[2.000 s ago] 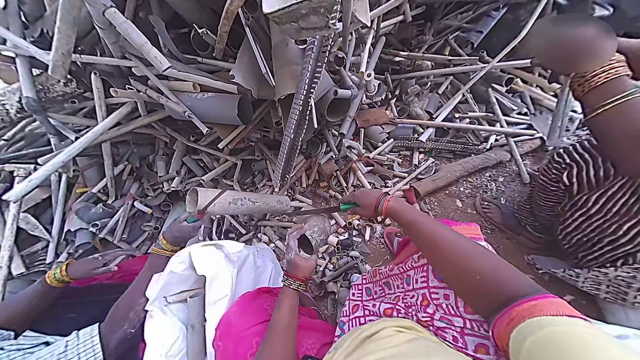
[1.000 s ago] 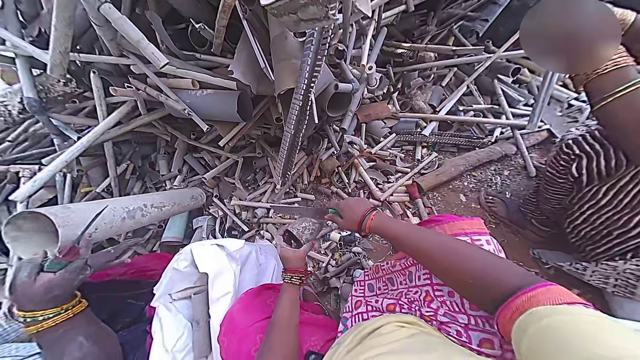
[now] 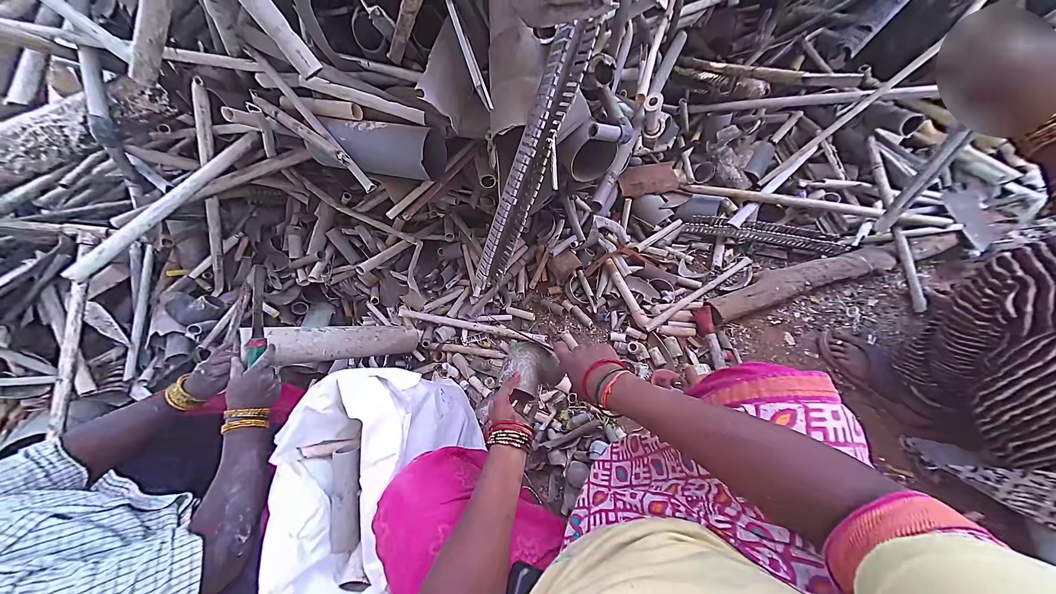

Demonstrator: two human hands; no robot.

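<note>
My left hand (image 3: 502, 406) holds a short, dusty pipe piece (image 3: 523, 369) upright at the centre. Just right of it, my right hand (image 3: 584, 370) is closed around a bladed tool whose handle the fingers hide; only a thin dark edge of its blade (image 3: 535, 338) shows over the pipe piece. Cut pipe bits lie around both hands. A pale, thin pipe (image 3: 462, 322) lies just beyond them. A co-worker's hands (image 3: 235, 384) at left hold a tool with a green and red handle (image 3: 256, 351), beside a thick pale pipe (image 3: 338, 343).
A large heap of scrap pipes (image 3: 379, 148) spans the far side, with a dark ribbed strip (image 3: 536, 148) slanting down from it. A white cloth (image 3: 305, 495) with pipe pieces lies left of my lap. Another person's foot (image 3: 854, 359) is at right, near a thick brown pipe (image 3: 800, 285).
My right hand has moved left and toward me, close to the left hand. The co-worker's thick pipe, angled across the left one second ago, now lies level, with both their hands near its end.
</note>
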